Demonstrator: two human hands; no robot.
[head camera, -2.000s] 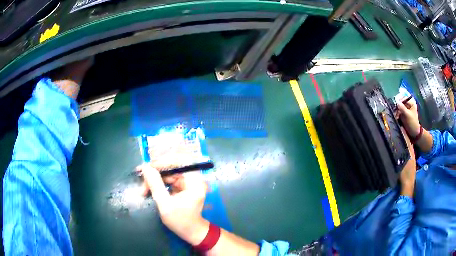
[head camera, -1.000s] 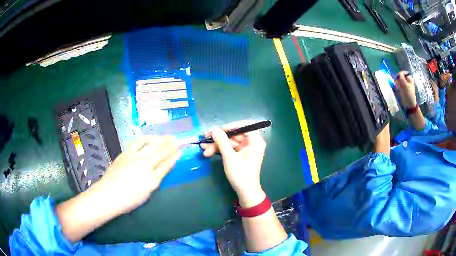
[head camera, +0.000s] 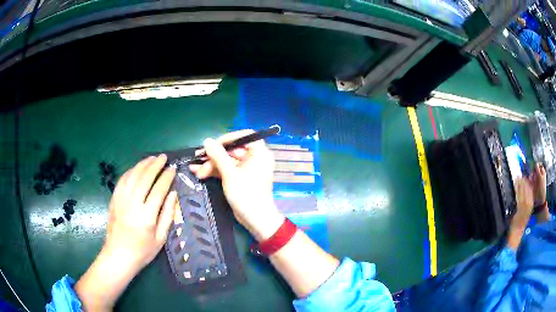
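Observation:
A dark grey phone housing (head camera: 198, 234) with oval marks lies on a black foam pad (head camera: 230, 256), in front of me, left of the blue film. My left hand (head camera: 141, 210) lies over the housing's left side, fingertips at its far end. My right hand (head camera: 241, 173), with a red wrist band, holds black tweezers (head camera: 244, 141). Their tip points down at the far end of the housing; fingers hide whether it touches or carries anything. Pale strips (head camera: 294, 166) lie on blue film right of my right hand.
A blue sticker sheet (head camera: 341, 119) lies behind the strips. Piles of small black pieces (head camera: 55, 169) are at left. Yellow tape (head camera: 425, 189) runs along the bench. A stack of black foam trays (head camera: 466, 183) stands at right beside a neighbour's hands (head camera: 525, 198). A shelf edge (head camera: 201, 19) spans above.
Both hands have moved from the blue film to the housing on the left. The tweezers now point at the housing's far end. The camera view has shifted, so the bench appears further right.

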